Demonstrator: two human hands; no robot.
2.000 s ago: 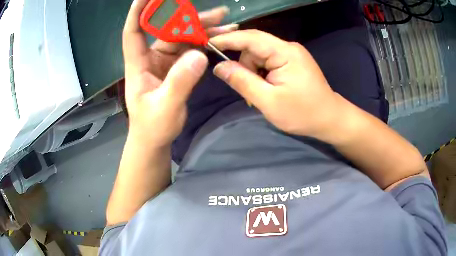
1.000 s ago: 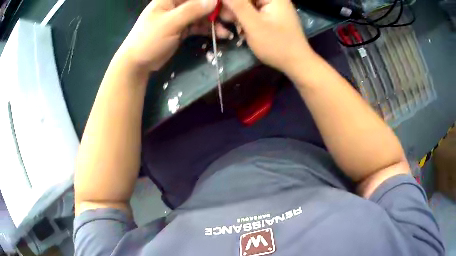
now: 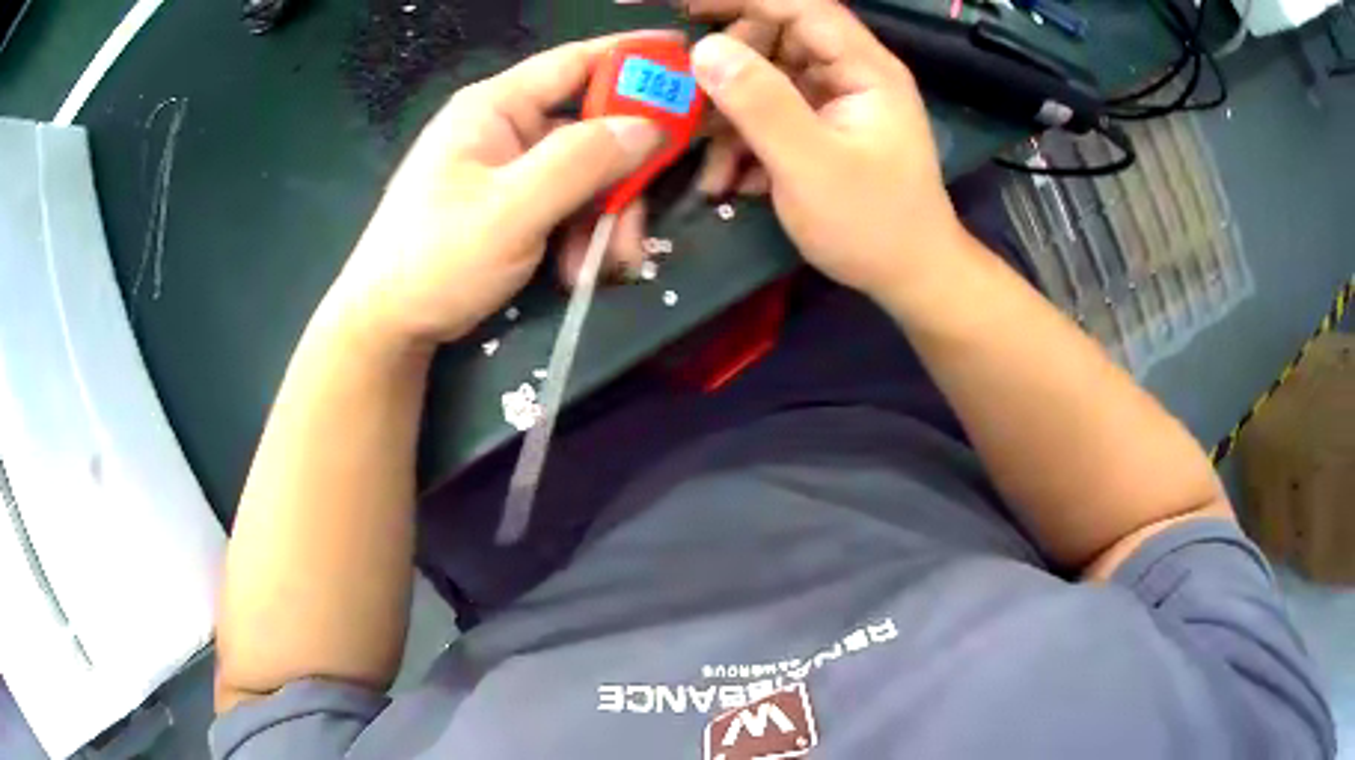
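Observation:
A red digital probe thermometer is held over the front edge of the bench mat. Its display is lit blue with dark digits I cannot read surely. Its thin metal stem points down toward my lap and is blurred. My left hand grips the head between thumb and fingers. My right hand is at the head's right side, its thumb touching the edge near the display; its other fingers are partly hidden behind. Small white rings lie scattered on the mat near the edge.
A white slab stands at the left. A black cylindrical tool with black cable lies at the upper right. A clear ribbed tray is at the right. Small black parts and thin wire lie on the dark green mat. Something red is at my lap.
The thermometer has turned face up, its display now lit blue where it was grey at first. My right hand has moved from the stem to the head.

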